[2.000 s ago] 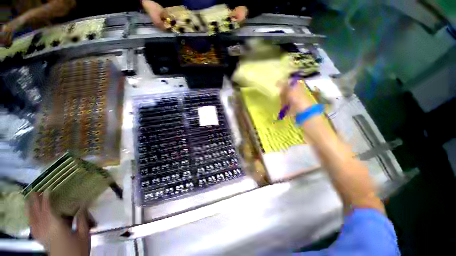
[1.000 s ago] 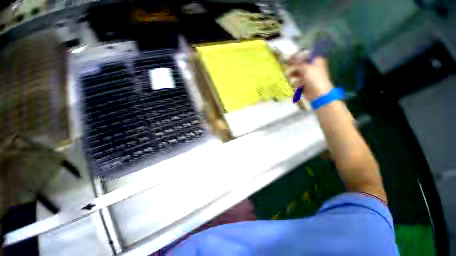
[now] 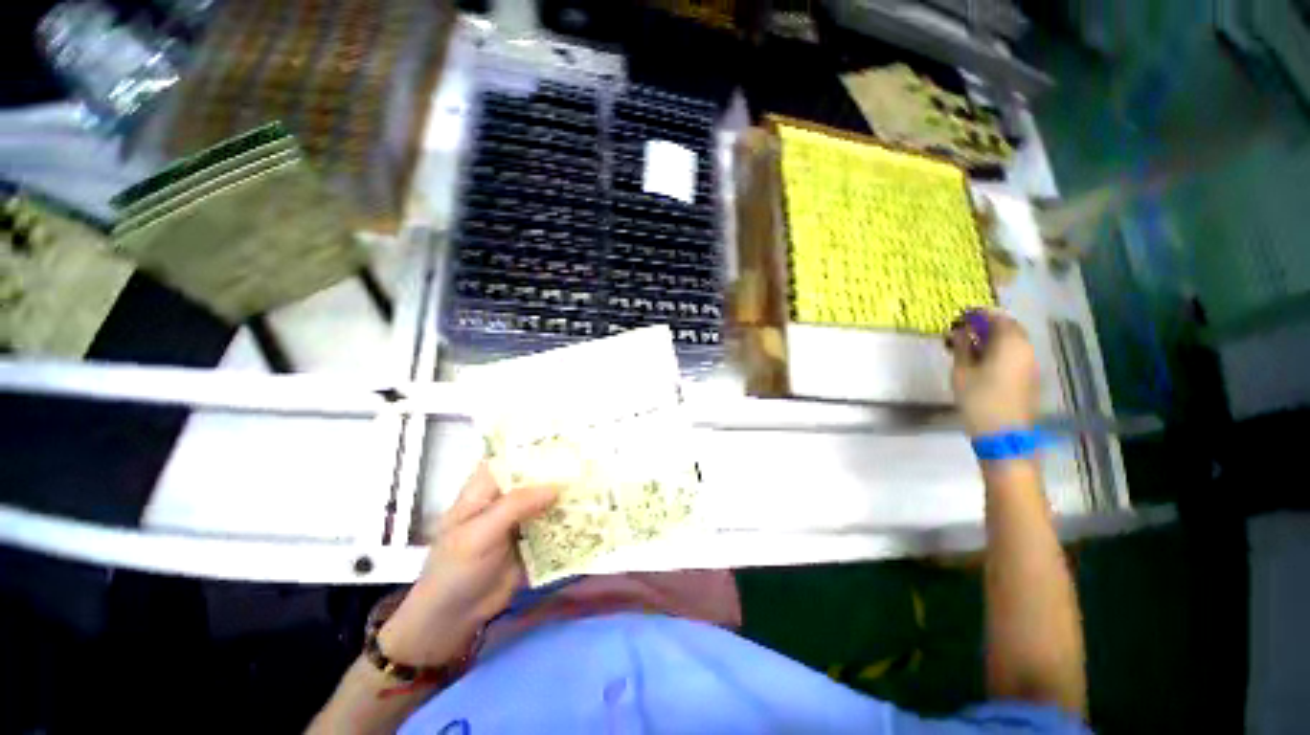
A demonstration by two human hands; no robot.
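Observation:
My left hand [image 3: 481,543] holds a cream printed circuit board [image 3: 604,481] above the near rail, thumb on its face. My right hand [image 3: 999,376], with a blue wrist strap [image 3: 1010,442], is at the near right corner of the cardboard box [image 3: 763,323] of yellow parts [image 3: 879,237]. Its fingers are curled round a purple tool [image 3: 980,328], of which only a bit shows. Whether it also holds a yellow part cannot be seen. The clear blister tray [image 3: 575,216] of black parts lies left of the box, its near edge partly hidden by the board.
A board rack [image 3: 259,323] with several boards [image 3: 237,223] on edge stands at the left. Behind it lies a tray of copper-coloured parts [image 3: 309,79]. Populated boards [image 3: 934,115] lie beyond the yellow parts. Metal rails [image 3: 216,557] cross the near edge. A shiny bag [image 3: 108,58] is far left.
My left hand has come back into view with a board in it, now in front of me. My right hand has moved nearer, to the box's near right corner. The camera view has shifted.

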